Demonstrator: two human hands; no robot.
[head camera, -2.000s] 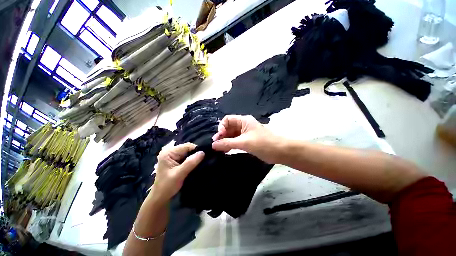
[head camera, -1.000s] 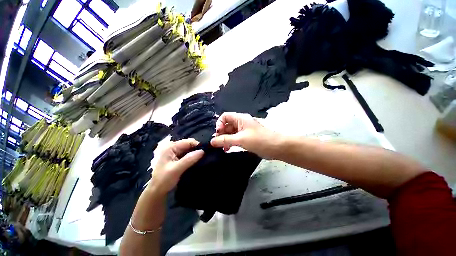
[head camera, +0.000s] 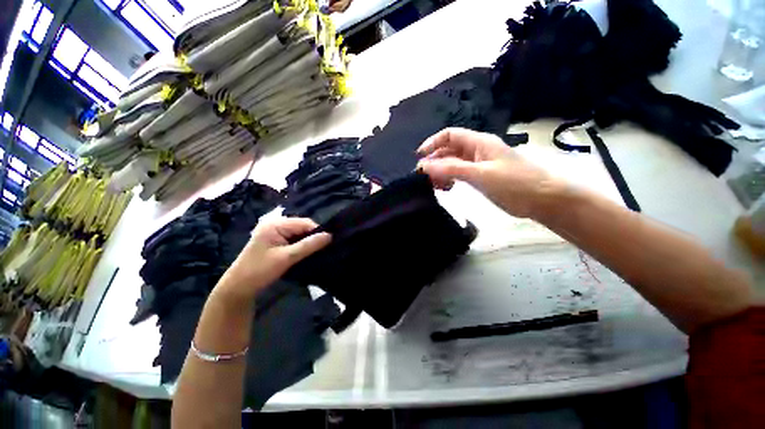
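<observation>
A black panel (head camera: 382, 251) hangs between my hands above the table, tilted, with a darker band along its top edge. My left hand (head camera: 281, 247) pinches its upper left corner between thumb and fingers. My right hand (head camera: 457, 163) pinches its upper right corner. A single black strip (head camera: 513, 325) lies on the smeared pale sheet (head camera: 537, 281), right of the panel. Overlapping black panels (head camera: 323, 180) lie behind the held panel, and another stack (head camera: 197, 251) lies to the left, partly behind my left hand.
A flat black pile (head camera: 436, 117) and a shaggy strip bundle (head camera: 554, 63) lie at the far side. A loose strip (head camera: 615, 170) lies right of a curled piece (head camera: 570, 136). A clear bottle (head camera: 741, 50) stands far right. Grey-beige layers with yellow ties (head camera: 226, 92) stand far left.
My hands have moved apart, my right hand up and to the right. The panel is now stretched between them and lifted, uncovering more of the strip on the sheet.
</observation>
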